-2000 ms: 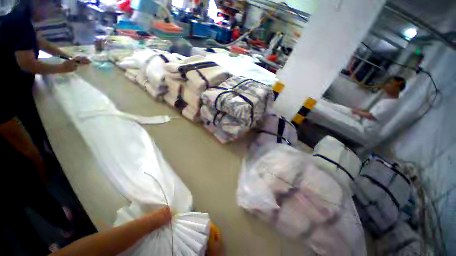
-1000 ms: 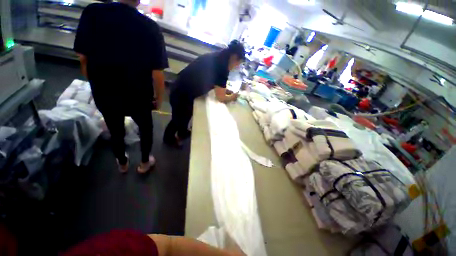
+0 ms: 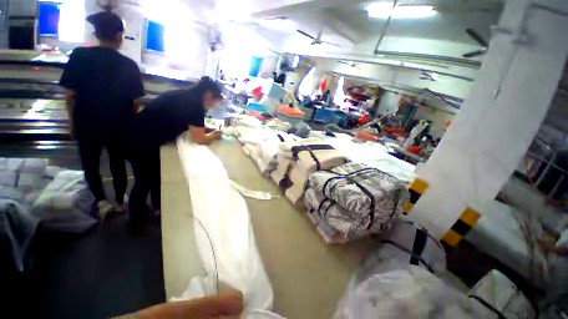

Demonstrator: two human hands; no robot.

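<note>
A long white fabric piece point(image 3: 227, 224) lies along the left side of the beige table, running from the far end to the bottom edge of the view. My left hand point(image 3: 225, 303) is at the bottom, closed around the gathered near end of this fabric; its fingers are blurred and mostly hidden. A small part of the near end shows beyond the hand. A narrow white strip point(image 3: 254, 194) sticks out to the right of the fabric. A thin dark curved cord point(image 3: 213, 249) shows over the fabric. My right hand is not in view.
Cream bundles point(image 3: 314, 156) and a printed bundle point(image 3: 358, 196) with dark ties line the right side of the table point(image 3: 299, 268). A plastic-covered bundle point(image 3: 405, 296) is at the bottom right. One person point(image 3: 177, 112) leans over the far end; another point(image 3: 103, 93) stands left. A striped pillar point(image 3: 492, 124) stands right.
The view swung left, then partly back right and up. The standing person came into view. My left hand still lies at the fabric's near end; the yellow-tipped fingers seen earlier are out of view.
</note>
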